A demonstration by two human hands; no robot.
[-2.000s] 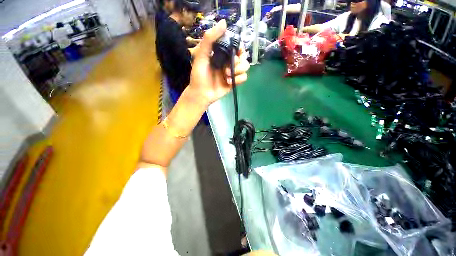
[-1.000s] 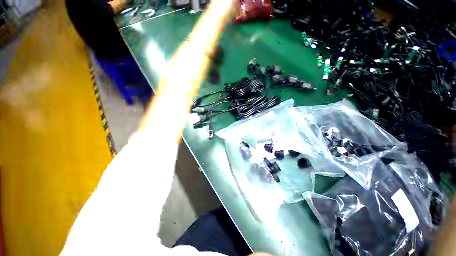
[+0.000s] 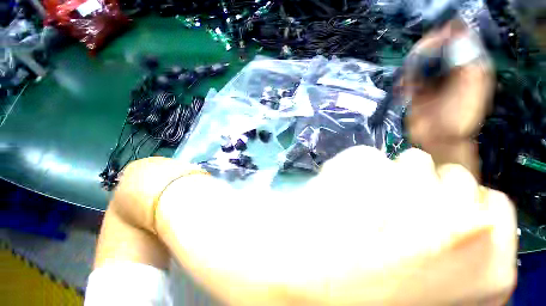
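My left hand (image 3: pixel 419 233) is very close to the camera and washed out, its fingers curled; what it holds, if anything, cannot be seen. My right hand (image 3: pixel 449 107) is raised beyond it at the upper right, blurred, with something dark at its fingers; whether it grips this is unclear. Small black parts (image 3: pixel 241 144) lie on an open clear bag (image 3: pixel 203 134) left of my hands. A greyer clear bag with a white label (image 3: pixel 357 103) lies right of it. Folded black cables (image 3: pixel 158 113) lie further left on the green table (image 3: pixel 66 149).
A red bag (image 3: pixel 90 24) with a white label lies at the far left. A large pile of black cables (image 3: pixel 323 27) with green boards runs along the far side. More dark cables and a green strip (image 3: pixel 531 162) are at the right edge. The table's near edge curves at lower left.
The view has swung right, so the floor has nearly left the picture. My left hand, earlier raised with a black part and cable, is now low and close. My right hand has come into view.
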